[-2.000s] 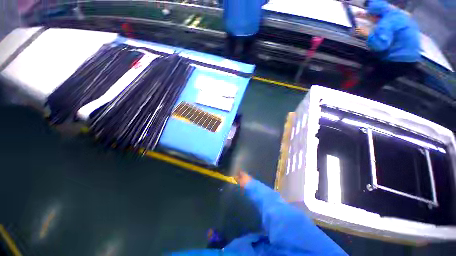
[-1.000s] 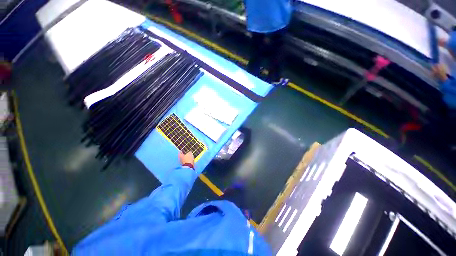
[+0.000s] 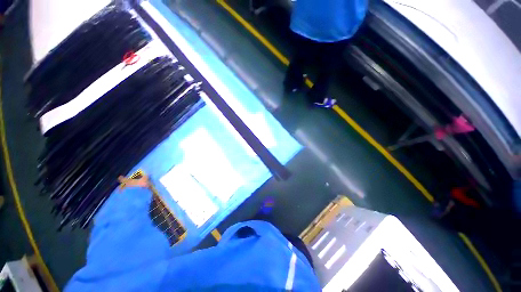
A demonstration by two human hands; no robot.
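Observation:
The yellow-edged dark grid pad sheet (image 3: 165,219) lies on the blue-covered table (image 3: 171,150), partly hidden by my left sleeve. My left hand (image 3: 136,181) is at the sheet's far-left end, with a yellow corner showing just past the fingers. The hand is small and blurred, so I cannot tell whether it grips the sheet or only touches it. My right hand is not in view.
White papers (image 3: 200,177) lie beside the sheet. Black strips (image 3: 114,131) and red-handled scissors (image 3: 131,57) are further left. A white foam tray (image 3: 394,239) is lower right. A person (image 3: 328,23) stands by the conveyor (image 3: 423,85).
The view has turned and moved closer to the table. The hand at the sheet has shifted from its near-right end to its far-left end. The foam tray has slid towards the lower edge.

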